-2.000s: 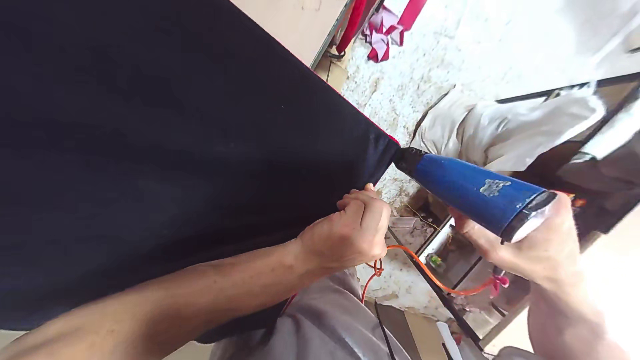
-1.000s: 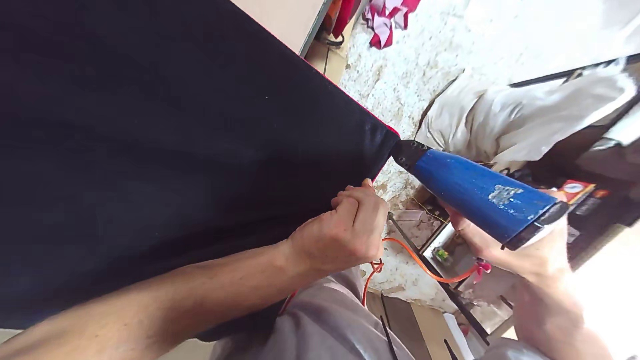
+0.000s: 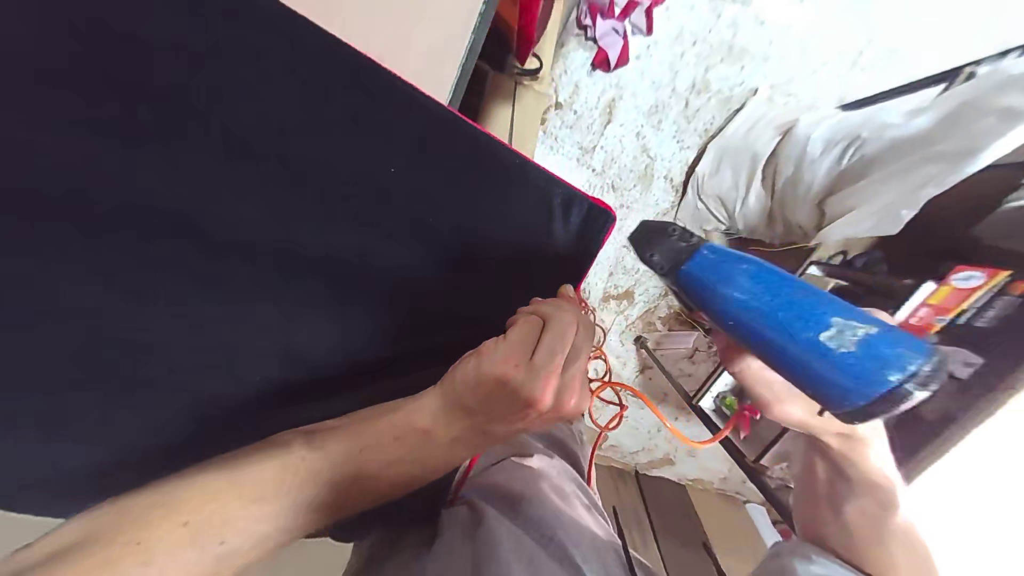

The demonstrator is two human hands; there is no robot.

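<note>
A dark navy fabric panel (image 3: 280, 200) with a thin red edge fills the left and middle of the view, ending in a corner. My left hand (image 3: 524, 364) grips that fabric near its right edge, just below the corner. A blue handheld tool (image 3: 800, 320) with a black nose, perhaps a stapler or tacker, is in my right hand (image 3: 784, 392). Its nose points left, apart from the fabric corner. An orange coiled cord or hose (image 3: 680, 436) runs from near my right hand toward my left. Most of my right hand's fingers are hidden behind the tool.
A pale board (image 3: 408, 40) lies under or behind the panel at the top. Red and pale cloth pieces (image 3: 612, 36) lie on the speckled light surface. White cloth (image 3: 848, 160) drapes at the right, above a cluttered shelf with a red and yellow box (image 3: 952, 300). Wooden planks (image 3: 680, 520) show below.
The tool's nose was at the fabric corner in both earlier frames; now it is away from it, to the right and lower. My left hand still holds the fabric.
</note>
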